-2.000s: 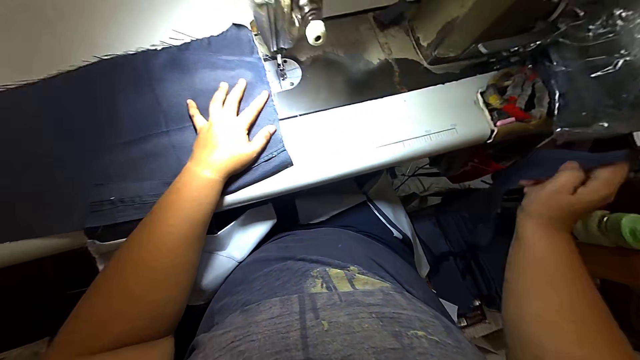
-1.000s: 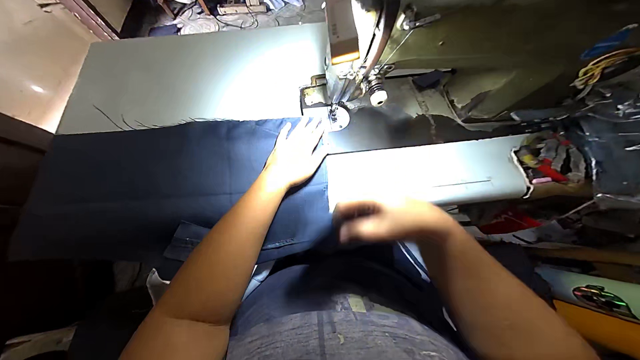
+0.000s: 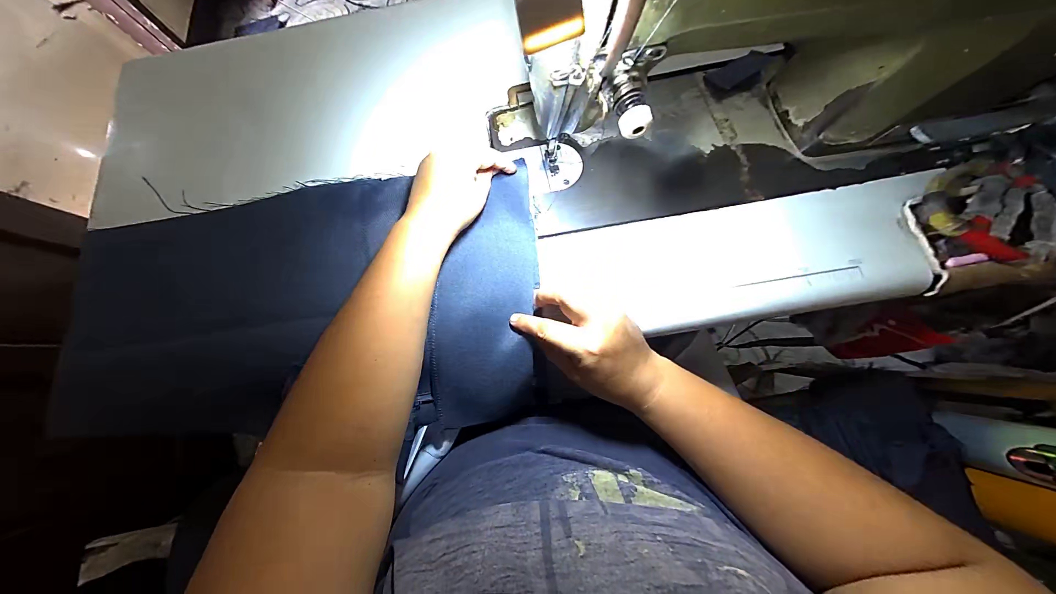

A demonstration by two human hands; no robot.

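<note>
Dark blue fabric with a frayed back edge lies across the pale sewing table. A separate-looking blue piece with a stitched line runs along its right end. My left hand rests on the fabric near its back right corner, fingertips at the corner just left of the presser foot of the sewing machine. My right hand pinches the right edge of the blue piece nearer my body, thumb and fingers on either side of it.
The machine's thread tension knob hangs above the bed. A table cut-out with scraps and red bits is at the right. Dark cloth lies low on the right. The pale tabletop extends behind the fabric.
My right hand has come from the far right to the fabric's right edge and taken hold there. The blue piece now covers the fabric's right end. The view has shifted.
</note>
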